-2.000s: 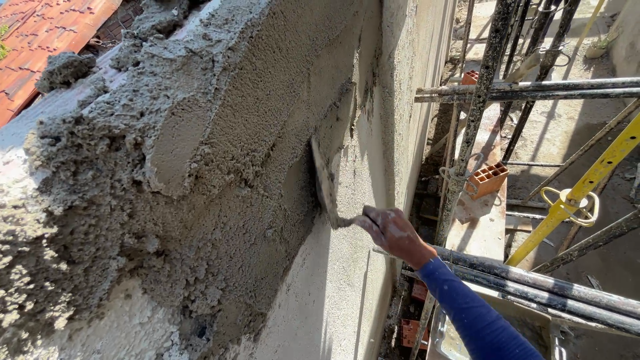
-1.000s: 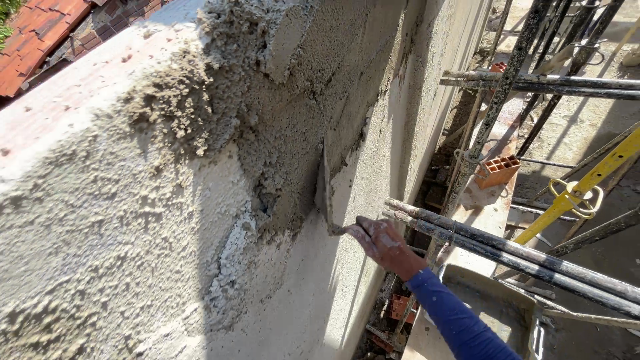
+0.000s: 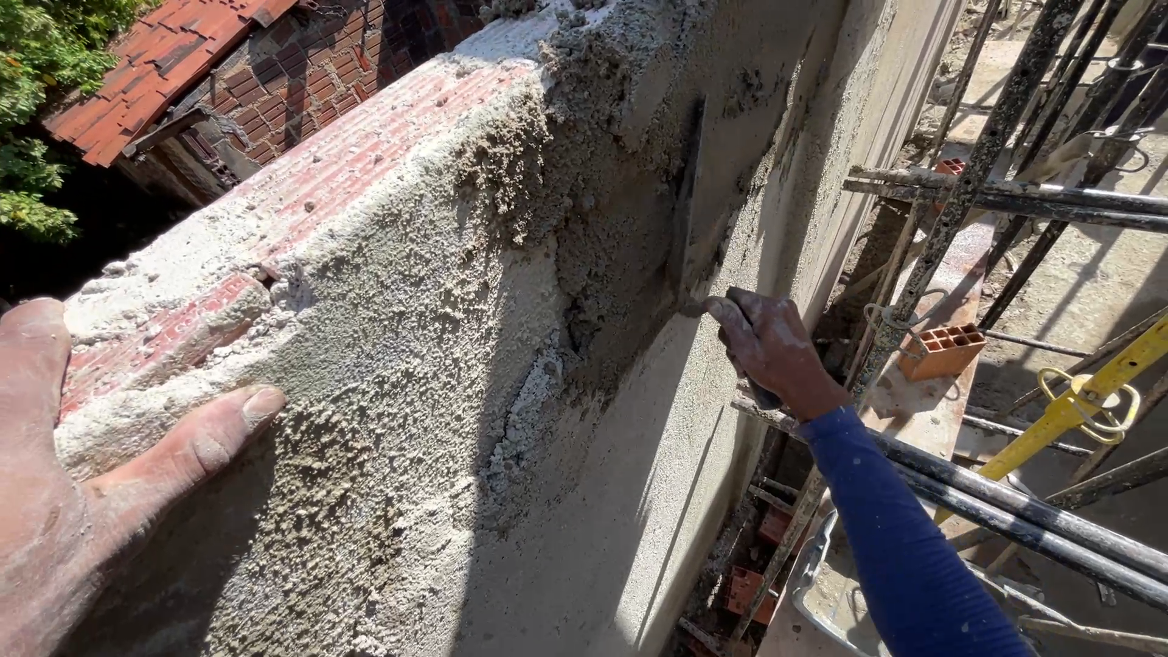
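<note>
My right hand (image 3: 776, 351), below a blue sleeve, grips the handle of a mason's trowel (image 3: 691, 205). The trowel's blade is seen nearly edge-on against wet grey mortar (image 3: 611, 246) on the wall's side face. My left hand (image 3: 119, 465) rests on the near top edge of the wall (image 3: 365, 173), its thumb on the rough side and nothing held. Red hollow brick shows through the mortar along the wall's top. Smooth plaster lies below and right of the wet patch.
Scaffold poles (image 3: 1013, 201) cross at the right, with a yellow metal prop (image 3: 1068, 415). A hollow brick (image 3: 944, 351) sits on a plank beside them. A mortar tub (image 3: 835, 584) stands below my right arm. Beyond the wall are a tiled roof (image 3: 164, 73) and a brick building.
My left hand has come into view on the wall's top edge. My right hand still holds the trowel against the mortar. The view has shifted, showing more of the wall's near end.
</note>
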